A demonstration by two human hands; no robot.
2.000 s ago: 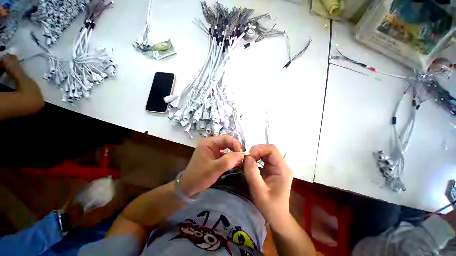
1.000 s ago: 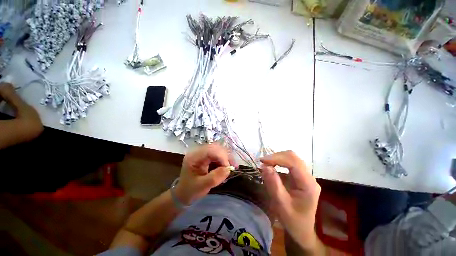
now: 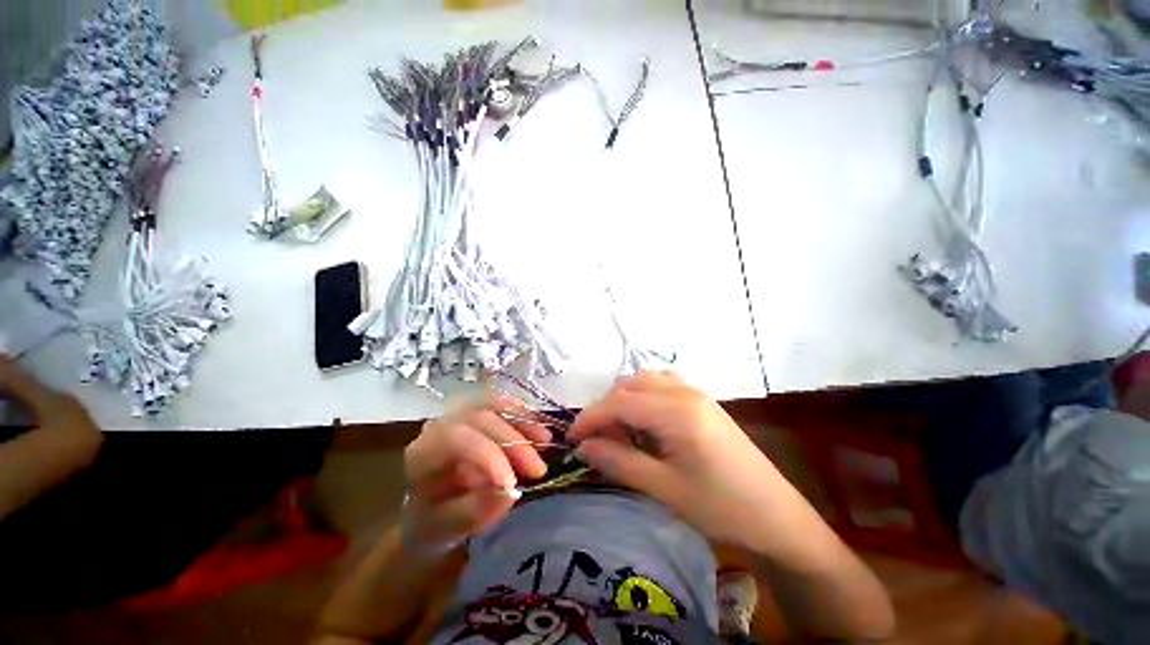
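Note:
My left hand (image 3: 464, 469) and my right hand (image 3: 650, 435) are close together at the table's front edge, above my lap. Thin wires (image 3: 536, 416), some reddish and some dark, run between them. My left hand pinches a small white piece (image 3: 513, 493) with pale yellowish wires. The fingertips of my right hand are closed on the thin wires. What the fingers cover is hidden. A large bundle of white cables (image 3: 441, 239) lies just beyond my left hand, dark wire ends away and white plugs near.
A black phone (image 3: 339, 315) and a small packet (image 3: 315, 216) lie left of the bundle. A white cable pile (image 3: 95, 139) is at far left, with a smaller fan (image 3: 151, 321) below. More cables (image 3: 965, 252) lie right of the table seam. People's arms show at both sides.
The view has shifted right and toward me. My hands have come closer together since one second ago. Several loose wires now show between them, and the right hand has turned inward.

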